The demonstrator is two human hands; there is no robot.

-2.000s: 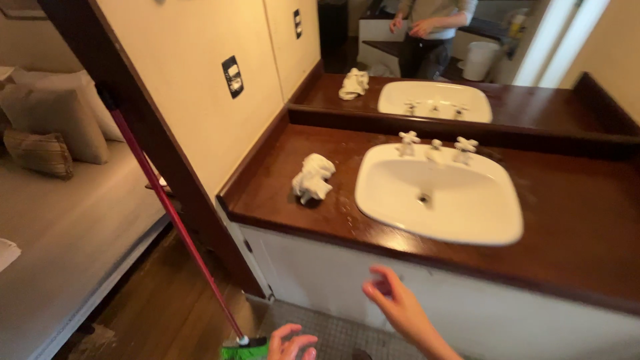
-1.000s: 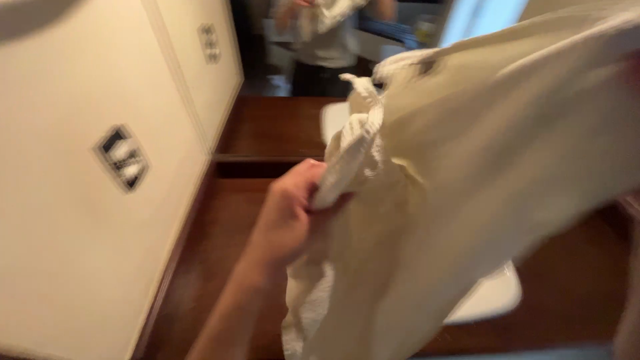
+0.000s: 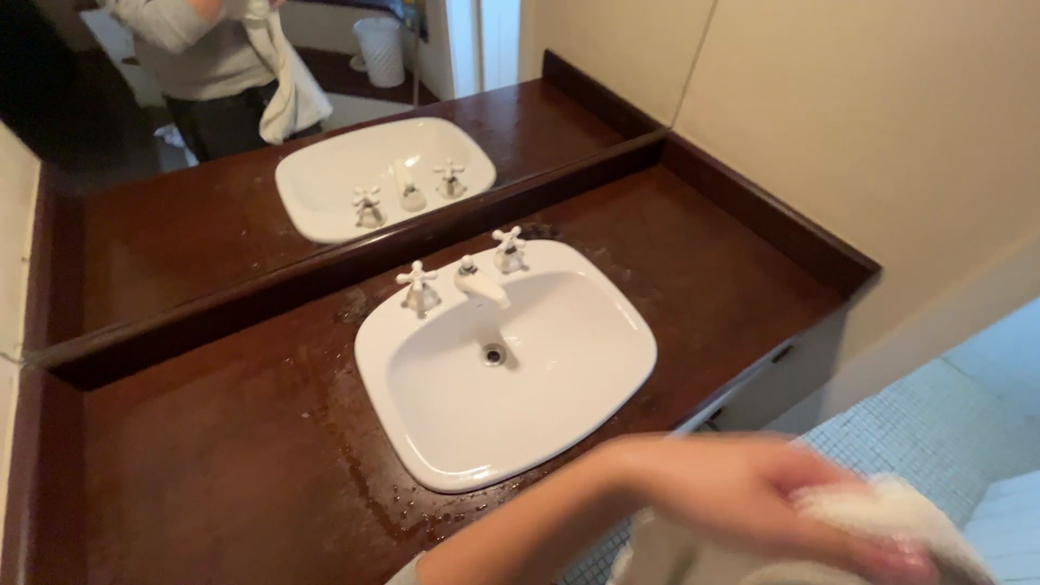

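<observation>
My left hand (image 3: pixel 731 504) reaches across the lower right, blurred, with its fingers closed on a cream-white cloth (image 3: pixel 861 504). The cloth hangs below the hand and runs out of the bottom edge. My right hand is not clearly visible. Left of the hand and beyond it, a white oval washbasin (image 3: pixel 520 398) is set in a dark red-brown wooden countertop (image 3: pixel 203 455). Its white spout (image 3: pixel 481 284) stands between two cross-handled taps, the left tap (image 3: pixel 418 288) and the right tap (image 3: pixel 509 248). Water drops and wet streaks lie on the wood around the basin's left and front rim.
A large mirror (image 3: pixel 219 187) behind the counter reflects the basin, a person's torso with the cloth, and a white basket. Raised wooden edging (image 3: pixel 772 211) borders the counter along the wall (image 3: pixel 812 106). Cabinet doors (image 3: pixel 764 390) are below, with small floor tiles (image 3: pixel 902 422) at the right.
The crumpled white cloth left of the basin is gone from the counter. One second ago a hand held a cloth spread out before the view; now it is bunched at lower right. The view has swung right.
</observation>
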